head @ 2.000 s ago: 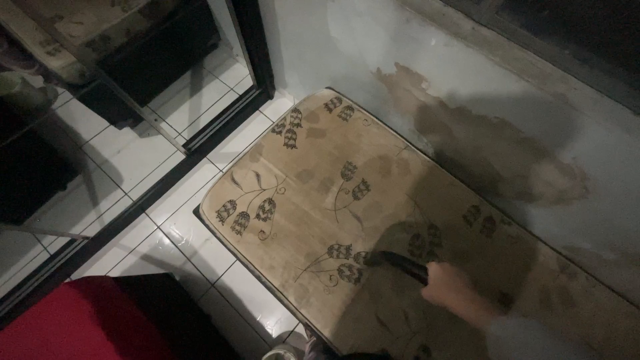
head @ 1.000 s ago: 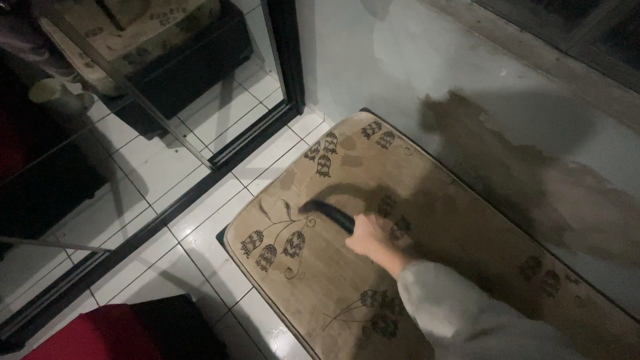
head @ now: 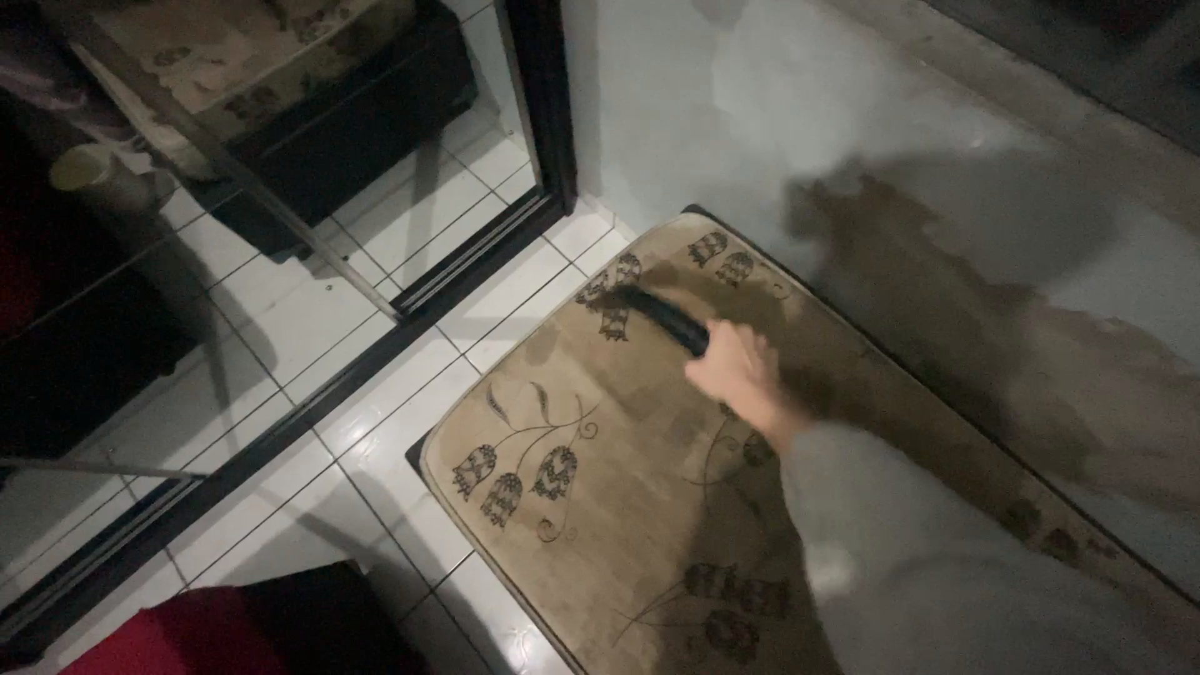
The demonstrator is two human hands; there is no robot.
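Observation:
My right hand [head: 736, 370], in a grey sleeve, is closed around a black curved tube, probably a vacuum hose end [head: 664, 317]. The tube's far end is at the flower print near the top left edge of a beige mattress [head: 600, 422]. Whether its tip touches the fabric cannot be told. The mattress has dark flower patterns and brownish stains, and lies on a dark base. My left hand is not in view.
A mirrored sliding door [head: 394, 225] with a dark frame stands at the left. A grey wall [head: 769, 103] with a brown stain runs along the mattress's right side. Red and black fabric [head: 225, 619] lies at the lower left, by the white tiled floor [head: 403, 525].
My right hand has moved the black tube from the mattress's middle, past the flower print near its left edge, to the far corner area. The view has shifted.

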